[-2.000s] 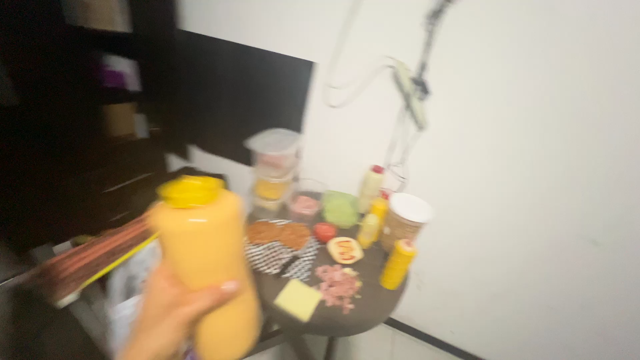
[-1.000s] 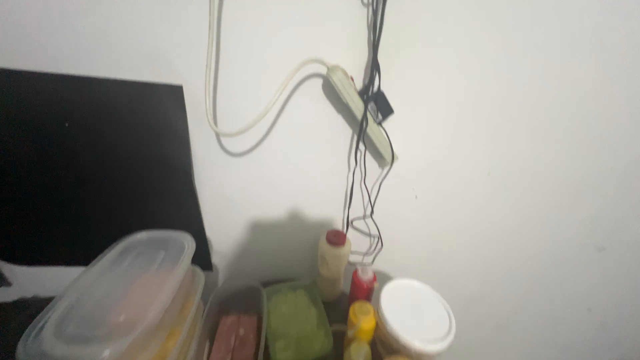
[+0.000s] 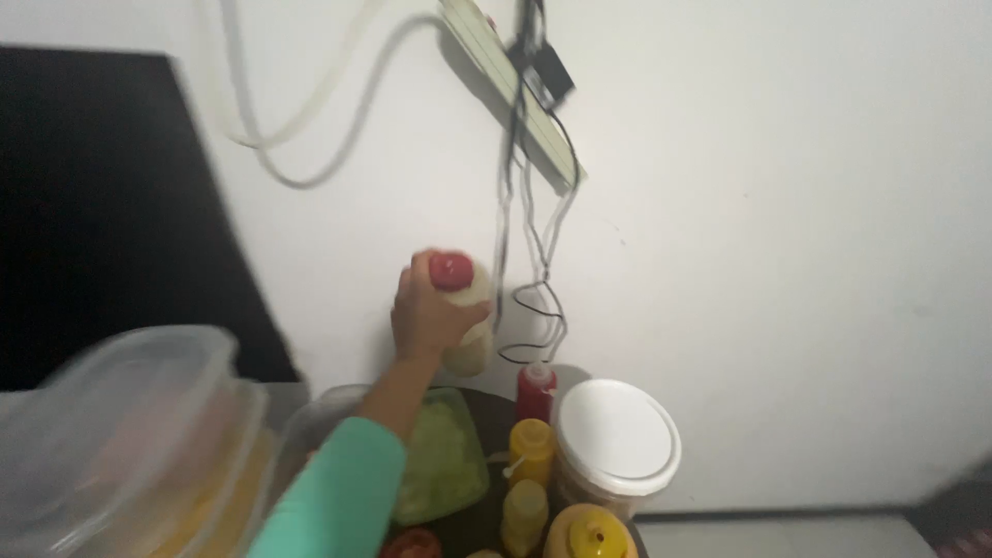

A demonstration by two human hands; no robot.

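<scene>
My left hand [image 3: 434, 314], in a teal sleeve, grips a pale cream squeeze bottle [image 3: 469, 353] with a red cap, near the wall at the table's back. The bottle leans slightly and appears raised above the table. Below the forearm lies a clear tub of green shredded food [image 3: 442, 465]. To its right stand a red squeeze bottle [image 3: 535, 395], a yellow one [image 3: 531, 449], a smaller pale yellow one [image 3: 525, 515] and, at the bottom edge, a large orange-yellow bottle with a yellow cap [image 3: 597, 535]. My right hand is out of view.
Stacked clear plastic containers [image 3: 155, 434] stand at the left. A tub with a white lid [image 3: 616, 434] is at the table's right side. A power strip [image 3: 511, 93] with dangling cables hangs on the wall, beside a black panel [image 3: 116, 217].
My left hand now holds the red-capped cream bottle, which stood on the table one second ago. The large yellow-capped bottle, in a hand two seconds ago, is now among the other bottles.
</scene>
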